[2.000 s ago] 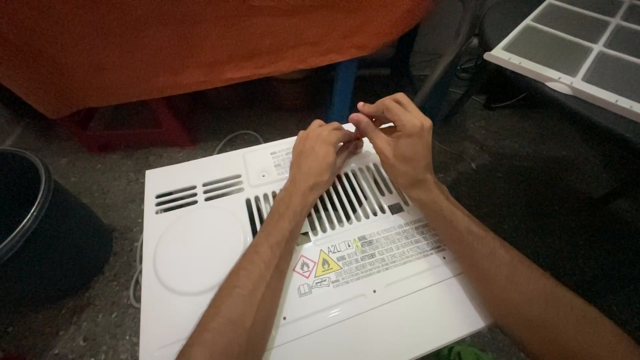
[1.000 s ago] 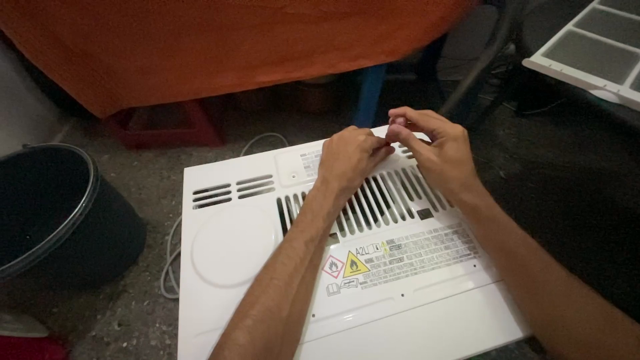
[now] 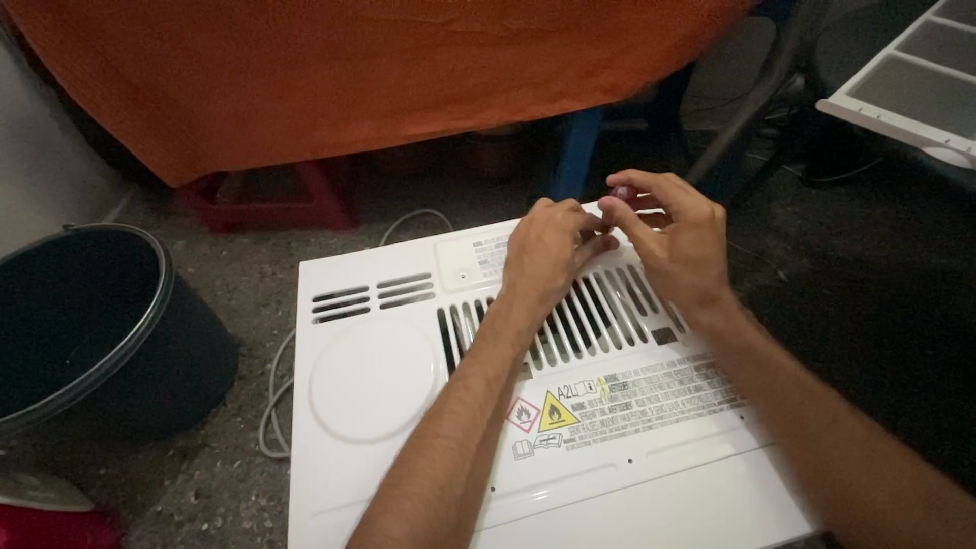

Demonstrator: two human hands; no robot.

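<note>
A white metal appliance housing (image 3: 381, 473) lies with its slotted, labelled panel up. My right hand (image 3: 679, 236) is over its far edge, thumb and fingers around a small tool handle (image 3: 624, 192) with a reddish, rounded end; the rest of the tool is hidden. Close beside it, my left hand (image 3: 545, 252) rests at the far edge with its fingers bent toward the tool's lower part. Whether those fingers hold anything cannot be seen. Below both hands are the vent slots (image 3: 587, 320) and a yellow flame warning sign (image 3: 558, 413).
A dark bucket (image 3: 164, 267) stands on the floor at left, with a grey cable (image 3: 274, 412) beside the housing. Beyond are an orange cloth (image 3: 381, 76), a red plastic stool (image 3: 328, 202) and a blue leg (image 3: 579, 152). A white-framed mesh panel (image 3: 877, 114) is at upper right.
My right fingers have shifted slightly around the tool handle, whose end now shows more plainly. Both hands stay at the housing's far edge. The view has shifted somewhat to the left.
</note>
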